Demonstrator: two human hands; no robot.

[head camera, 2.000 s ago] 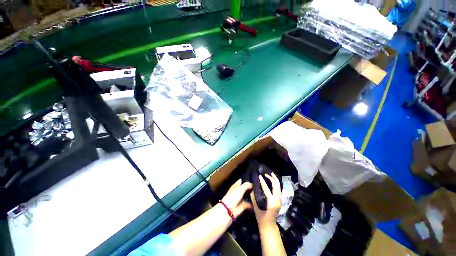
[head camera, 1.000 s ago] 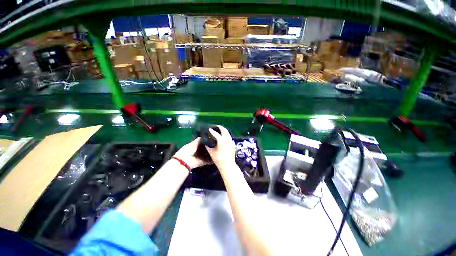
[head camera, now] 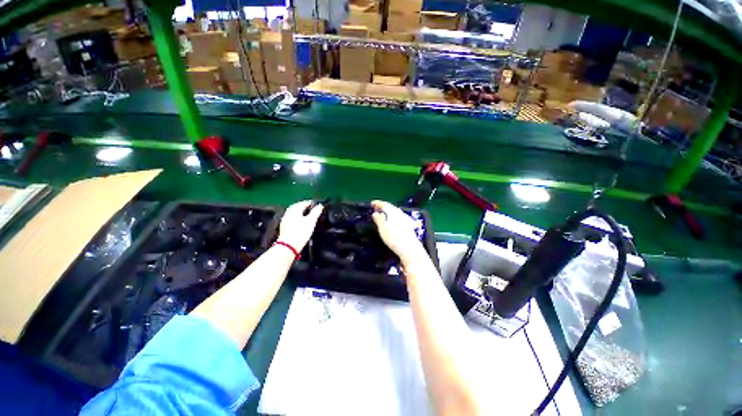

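The small black tray (head camera: 350, 279) sits at the back of the white work paper (head camera: 342, 349), with dark parts (head camera: 350, 236) heaped in it. My left hand (head camera: 301, 223) is at the tray's left side, fingertips at the black parts. My right hand (head camera: 395, 229) is at the tray's right, its fingers bent down onto the black parts and partly covering the silver fittings (head camera: 418, 221). Whether either hand grips a part cannot be told, dark on dark.
The black electric screwdriver (head camera: 539, 270) leans over the screw feeder (head camera: 498, 305), its cable curving down right. A plastic bag of small hardware (head camera: 606, 366) lies right. A larger black tray of assemblies (head camera: 183, 272) and tan cardboard (head camera: 69, 244) are left. Red-and-black clamps (head camera: 460, 185) line the back.
The view has swung from the carton at right to the bench. The dark parts held together in both hands are now low in the centre tray, and my hands have moved apart.
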